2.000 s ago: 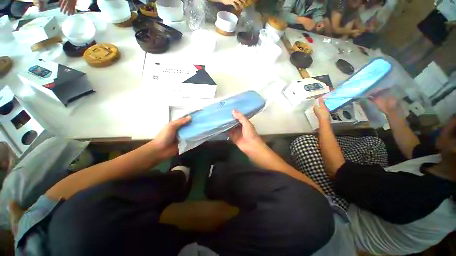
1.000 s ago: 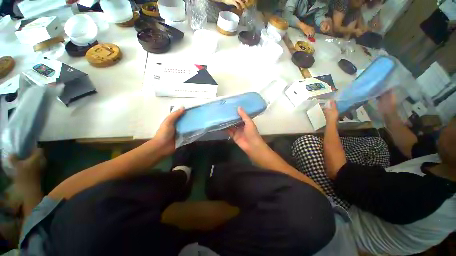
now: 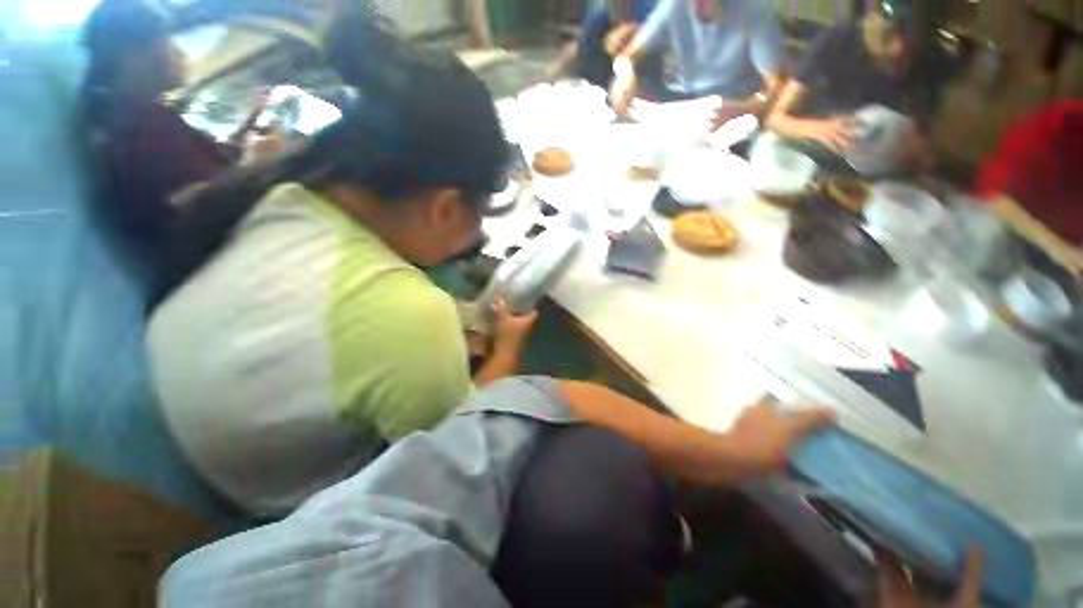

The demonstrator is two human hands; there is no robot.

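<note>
A long, rounded blue slab, looking like a mirror dash cam (image 3: 920, 493), lies at the lower right over the table's near edge. My left hand (image 3: 766, 439) grips its left end. My right hand (image 3: 932, 584) is at its lower side, cut off by the bottom edge, with fingers against the slab. A dark strip shows under the slab, blurred. Whether the plastic bag is around the slab is hard to tell. A white box lid (image 3: 837, 344) with a black-and-red corner lies on the table behind it.
A person on the left (image 3: 439, 315) holds a bagged slab (image 3: 534, 271) near the table edge. A dark-sided product box (image 3: 635, 249), a round yellow-brown disc (image 3: 704, 232) and dark bowls (image 3: 831, 238) stand on the white table (image 3: 677, 327). More people sit behind it.
The view has swung to the left and blurred. The slab and my hands now appear at the lower right. Both hands are still on the slab.
</note>
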